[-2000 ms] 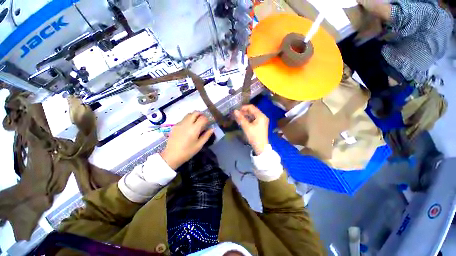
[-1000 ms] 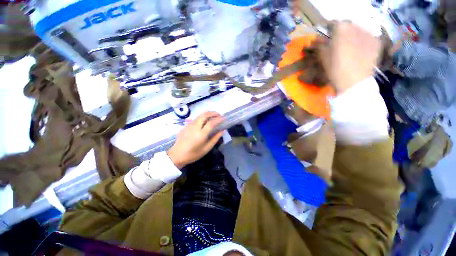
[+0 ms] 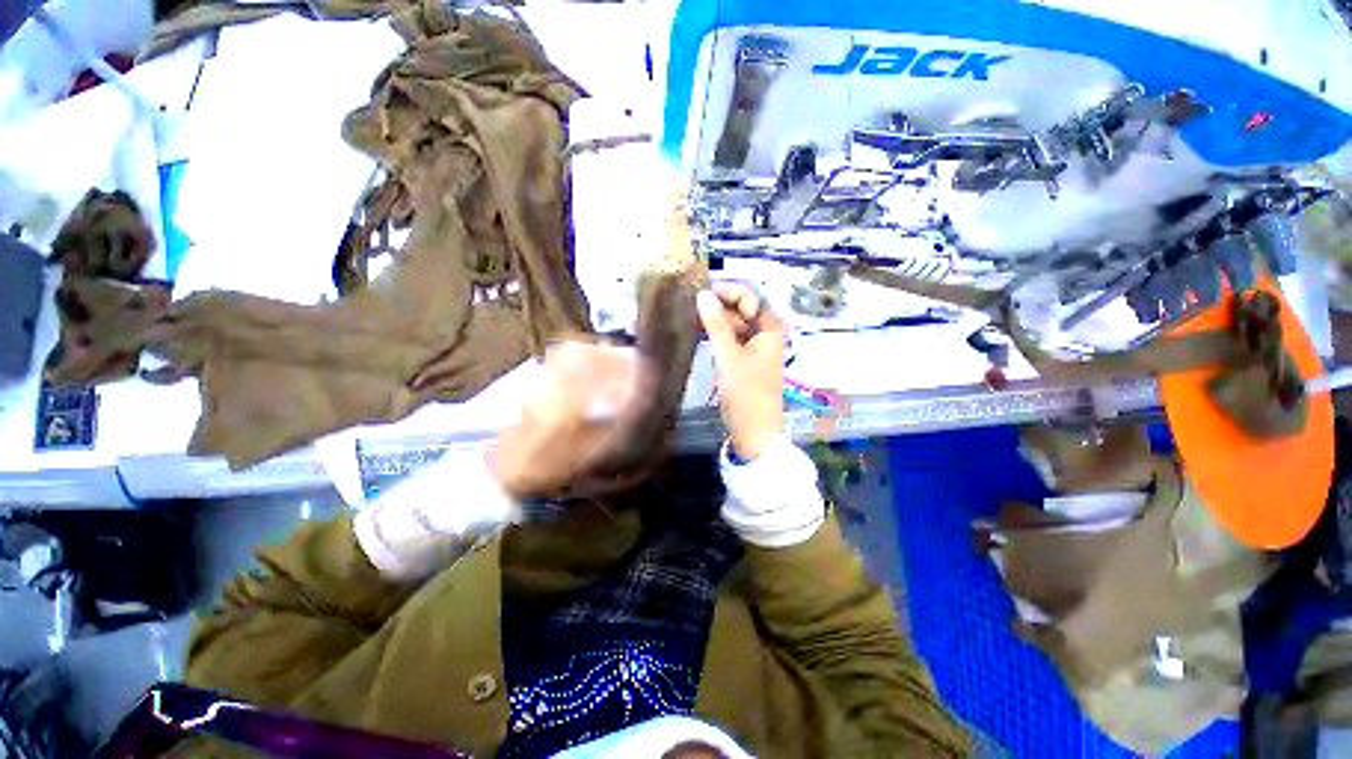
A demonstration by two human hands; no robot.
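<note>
A brown knit piece (image 3: 667,349) stands up at the left end of the white JACK machine (image 3: 890,111), close to the needle area. My left hand (image 3: 578,415), blurred, is around its lower part. My right hand (image 3: 749,363) is beside it on the right, fingers bent near the needle area; whether it pinches the fabric I cannot tell. A brown binding strip (image 3: 1097,363) runs from the roll (image 3: 1260,363) on the orange disc (image 3: 1238,460) along the machine front. A heap of brown knit fabric (image 3: 475,193) lies on the table to the left.
A measuring tape (image 3: 964,415) runs along the table's front edge. A small dark brown bundle (image 3: 104,245) lies far left. The blue bin (image 3: 964,578), below right, holds tan and brown cut pieces (image 3: 1112,623). Small red and blue items (image 3: 808,395) lie near my right hand.
The view has swung left. My right hand has left the roll and come to the machine's left end. My left hand has moved from the table edge onto the brown knit piece.
</note>
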